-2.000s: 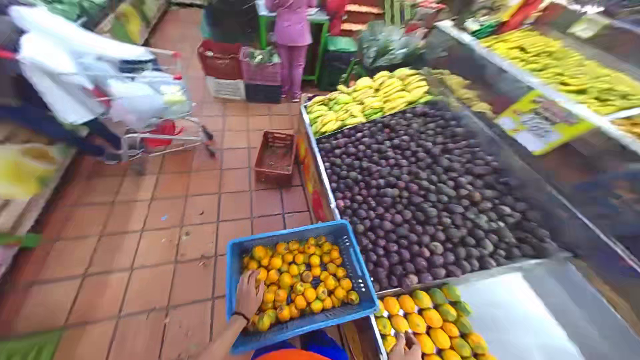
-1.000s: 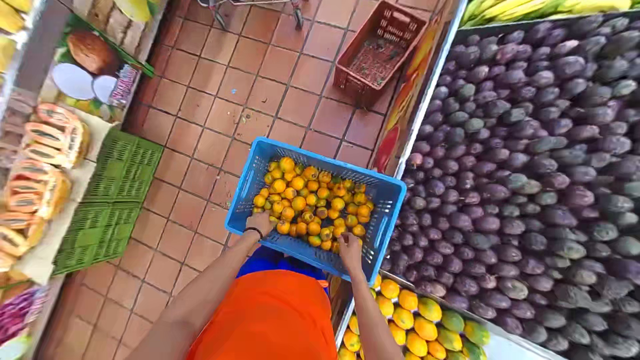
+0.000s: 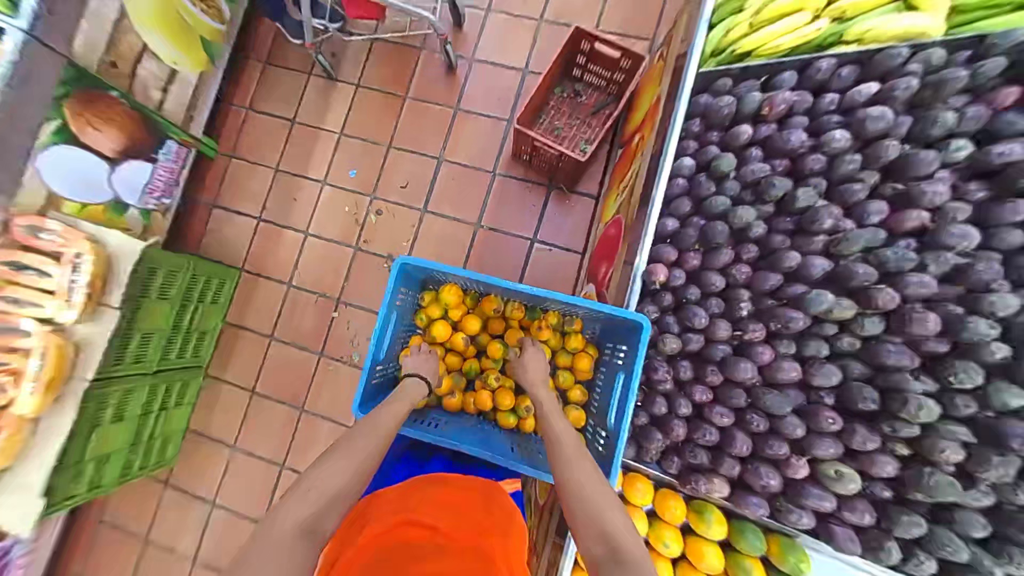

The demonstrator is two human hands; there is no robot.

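Note:
A blue plastic crate [image 3: 512, 460] holds many small orange-yellow fruits [image 3: 470, 324], some tinged green. My left hand [image 3: 421, 365], with a dark band at the wrist, rests on the fruits at the crate's left side. Near the middle of the pile, my right hand [image 3: 530, 364] reaches down among the fruits with its fingers bent. Whether either hand grips a fruit cannot be told, as the fingertips are hidden. The crate tilts slightly beside the display's corner.
Dark purple fruits [image 3: 800, 320] fill the display at right, with bananas [image 3: 824, 24] behind and yellow-green mangoes [image 3: 668, 536] in front. A red crate [image 3: 544, 152] stands on the tiled floor. Green crates [image 3: 152, 352] and halved papayas [image 3: 44, 280] are at left; a shopping cart [image 3: 384, 32] is beyond.
My right hand has moved from the yellow-green fruits on the display to the fruits in the blue crate. The view has turned downward. The cart and person at left have moved.

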